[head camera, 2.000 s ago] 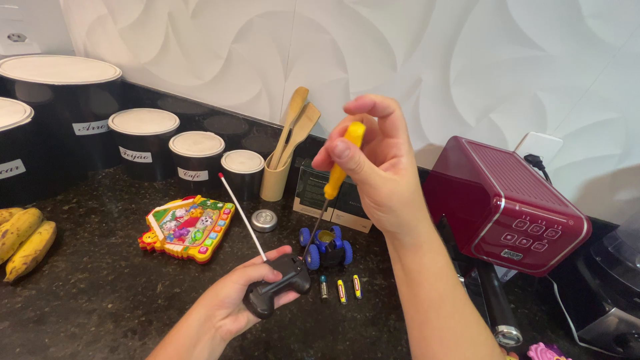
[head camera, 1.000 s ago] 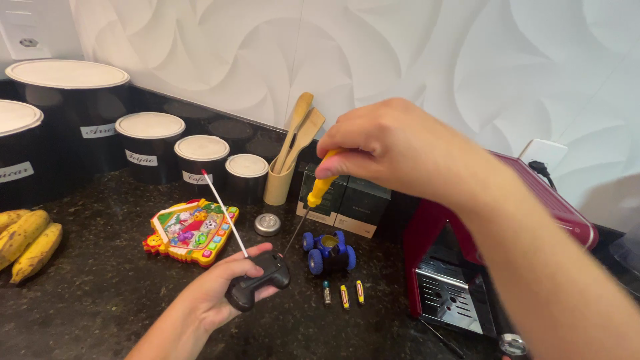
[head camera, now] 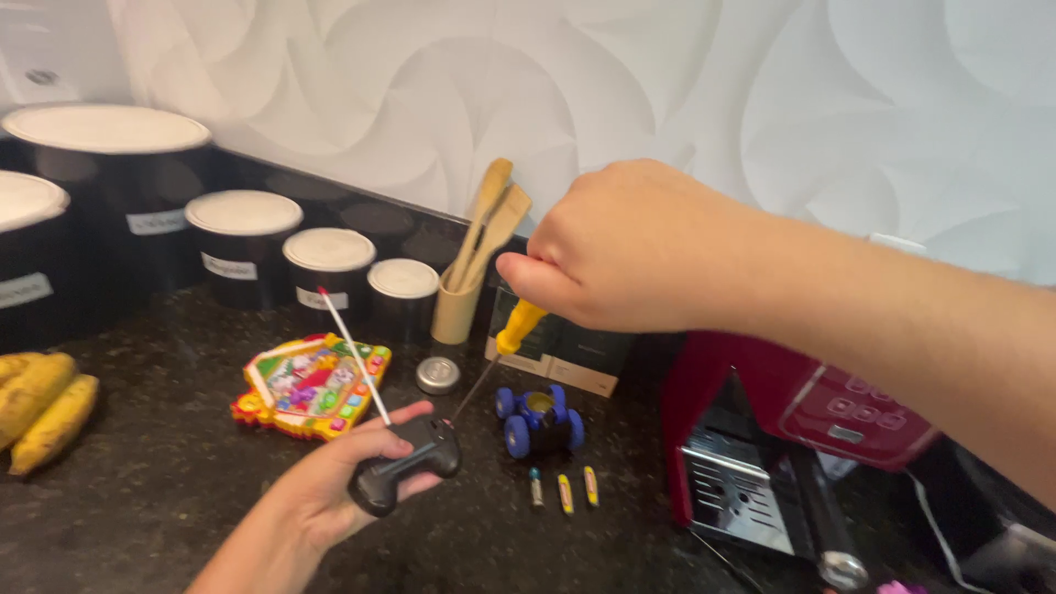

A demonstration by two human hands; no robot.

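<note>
My left hand (head camera: 346, 470) holds a black toy remote control (head camera: 404, 462) that has a white antenna with a red tip. In my right hand (head camera: 610, 247) is a screwdriver with a yellow handle (head camera: 520, 326), pointing down and left; its tip meets the remote's upper right part. Whether it sits in a screw I cannot tell. Just right of the remote stands a blue toy car (head camera: 540, 419) with blue wheels. Several small batteries (head camera: 565, 493) lie in front of the car, two yellow and one darker.
A colourful toy tablet (head camera: 318, 384) and a round metal lid (head camera: 437, 375) lie behind my left hand. Black canisters (head camera: 243, 214), a utensil holder (head camera: 456, 312) and dark boxes (head camera: 586, 355) line the wall. Bananas (head camera: 49, 412) are at left, a red coffee machine (head camera: 825, 412) at right.
My right hand has turned over, from fingers upward around the yellow handle to its back facing up. The remote stays in my left hand. The view has shifted somewhat.
</note>
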